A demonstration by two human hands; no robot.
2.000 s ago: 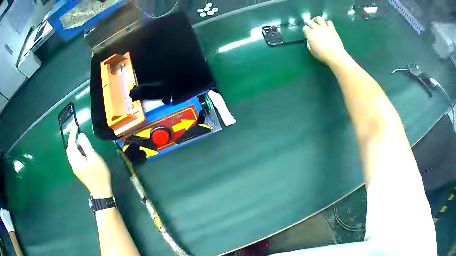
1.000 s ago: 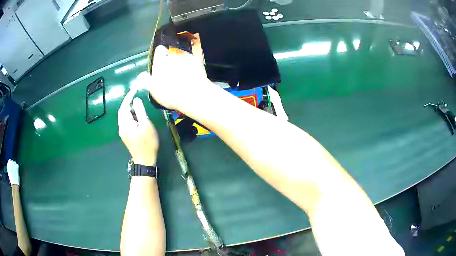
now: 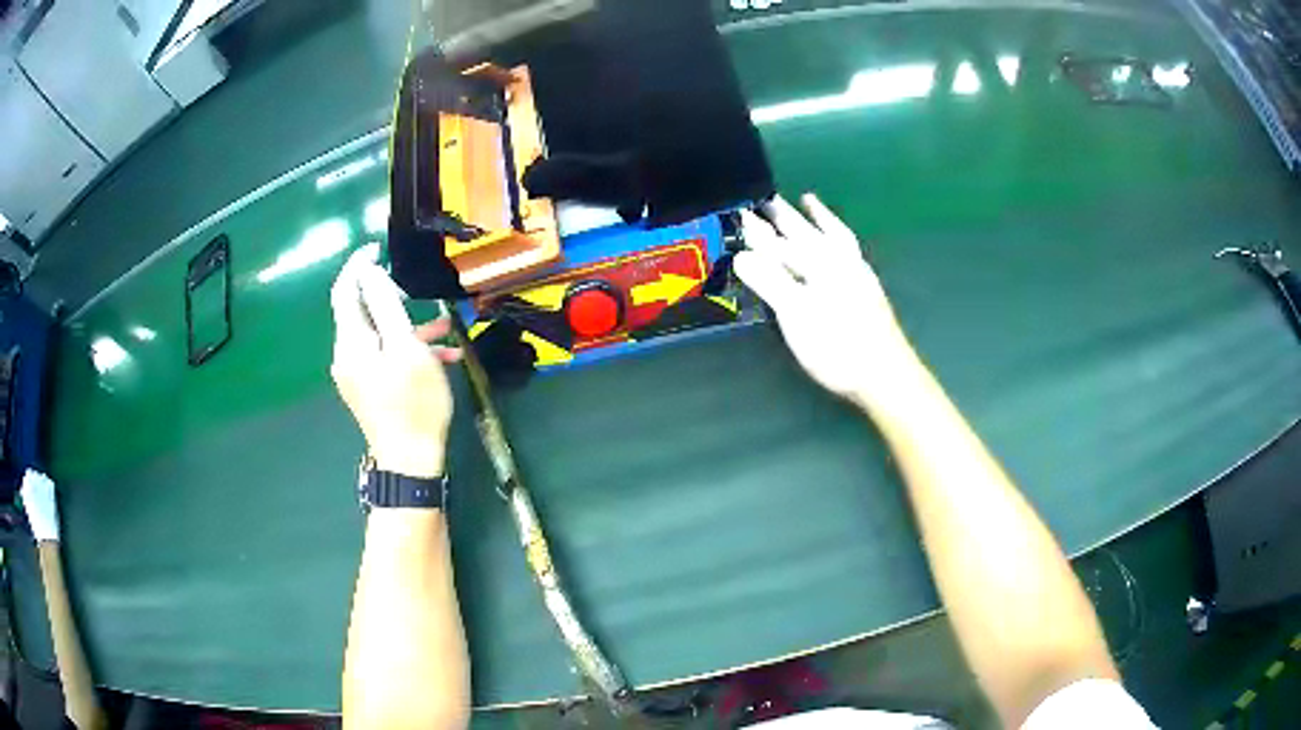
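The orange fixture stands on the left part of the black pad, with a black phone frame in its recess. Below it is the blue control box with a round red button. My left hand is at the box's left end, fingers beside the pad's edge; whether it holds anything is hidden. My right hand is at the box's right end, its fingertips by the corner, fingers slightly apart, with no object visible in it.
Another phone frame lies on the green worktop at the left, and one at the far right. An air gun lies at the right edge. A wrapped cable runs towards me. A white-gloved hand is far left.
My right hand has moved from over the orange fixture to the right end of the box, uncovering the fixture with a frame in it. My left hand stays left of the box.
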